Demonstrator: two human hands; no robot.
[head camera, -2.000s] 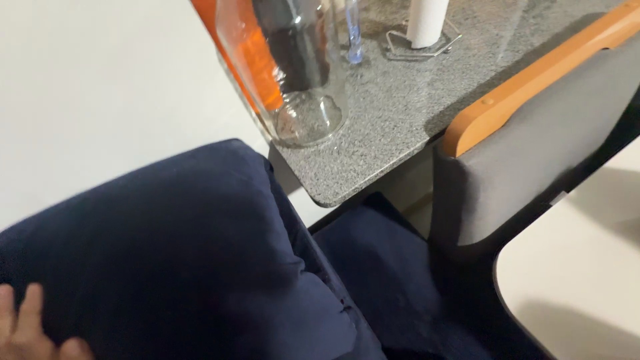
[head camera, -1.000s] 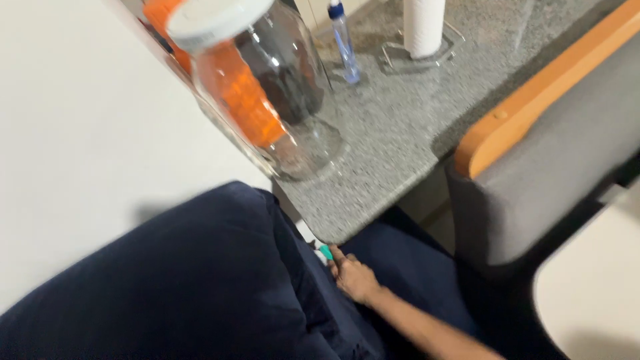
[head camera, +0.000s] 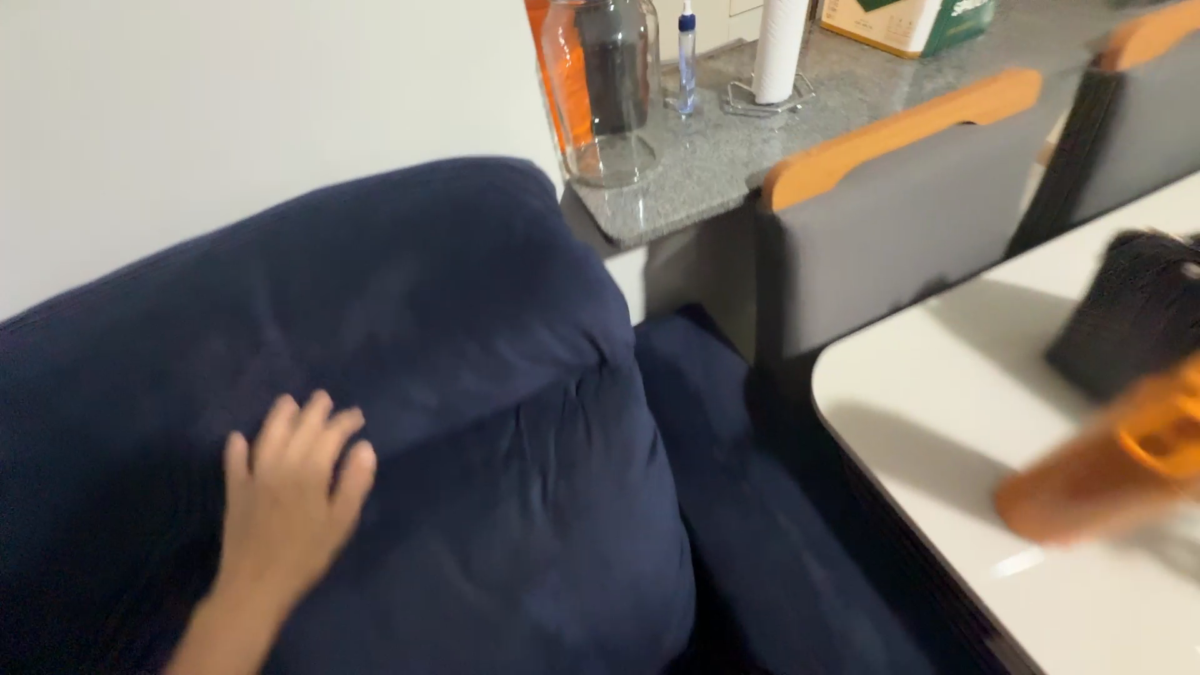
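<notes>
My left hand (head camera: 291, 497) is over the navy fabric backrest (head camera: 450, 281) of a sofa, fingers apart and holding nothing. It seems to rest on the cushion, though blur hides the exact contact. To the right of the backrest lies a lower navy section (head camera: 731, 450) of the sofa, beside a white table. My right hand is out of view, so what it holds cannot be seen.
A glass jar (head camera: 614, 164), a blue-capped bottle (head camera: 687, 70) and a paper towel roll (head camera: 780, 47) stand on the granite counter (head camera: 694, 183). Grey chairs (head camera: 900, 216) flank the white table (head camera: 937, 375), which bears an orange bottle (head camera: 1087, 478) and a dark object (head camera: 1125, 319).
My right hand, one second ago at the counter corner with a small green-and-white thing, has left the view. My left hand is visible again on the backrest. The view has swung right.
</notes>
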